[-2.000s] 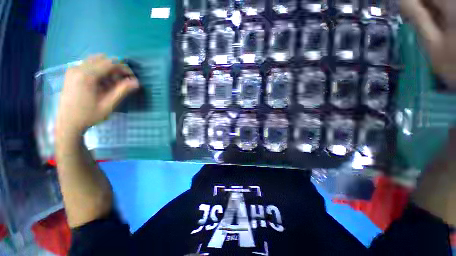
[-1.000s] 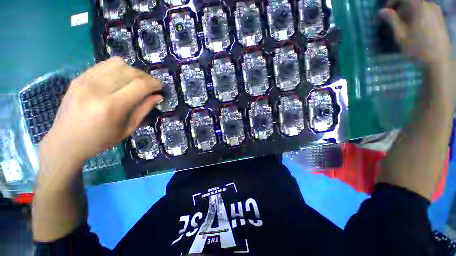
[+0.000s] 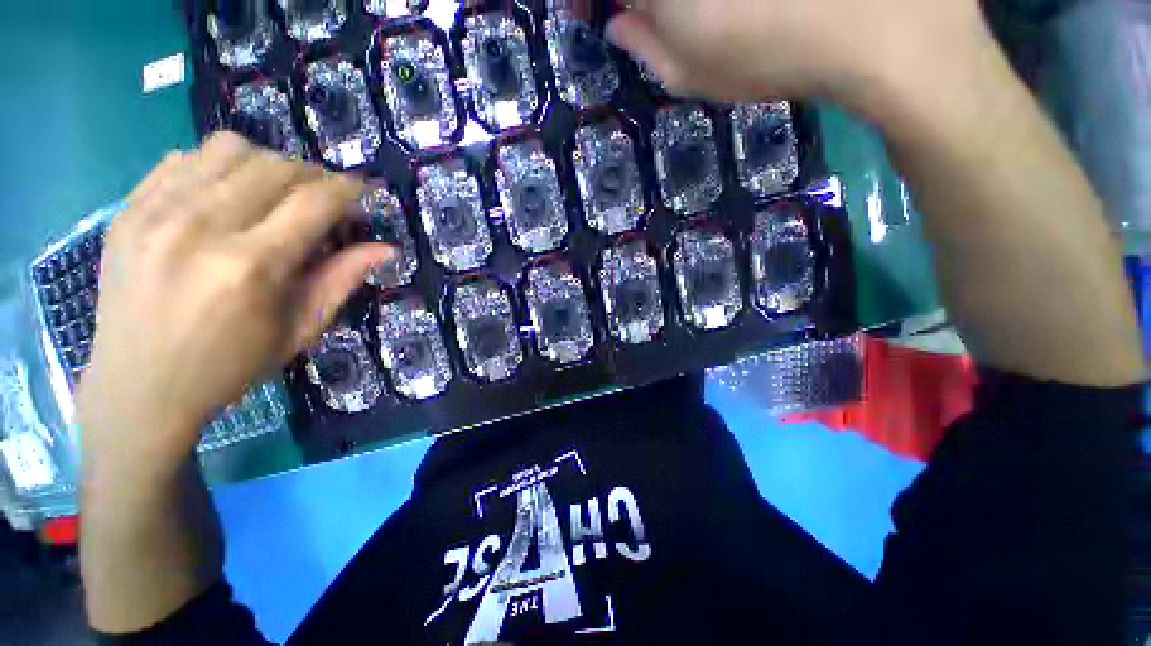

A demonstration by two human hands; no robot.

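A large black tray [image 3: 492, 413] holds rows of shiny oval units [image 3: 531, 196] with dark round centres. My left hand [image 3: 234, 259] is over the tray's left part, thumb and index fingertips near a unit in the second row from the front. The fingertips are a little apart; whether a small part is between them cannot be told. My right hand [image 3: 745, 44] is cut off by the top edge, over the tray's upper right part, and covers some units. Its fingertips are mostly hidden or out of the picture.
A clear blister tray [image 3: 70, 297] with dark parts lies at the left on the green mat [image 3: 76, 139]. A white label [image 3: 163, 72] is at the upper left. Red plastic [image 3: 899, 398] and a clear dotted sheet [image 3: 798, 376] show below the bench edge at the right.
My right hand has moved left from the mat at the right to over the tray. My left hand has shifted slightly left. The tray sits slightly further left in view.
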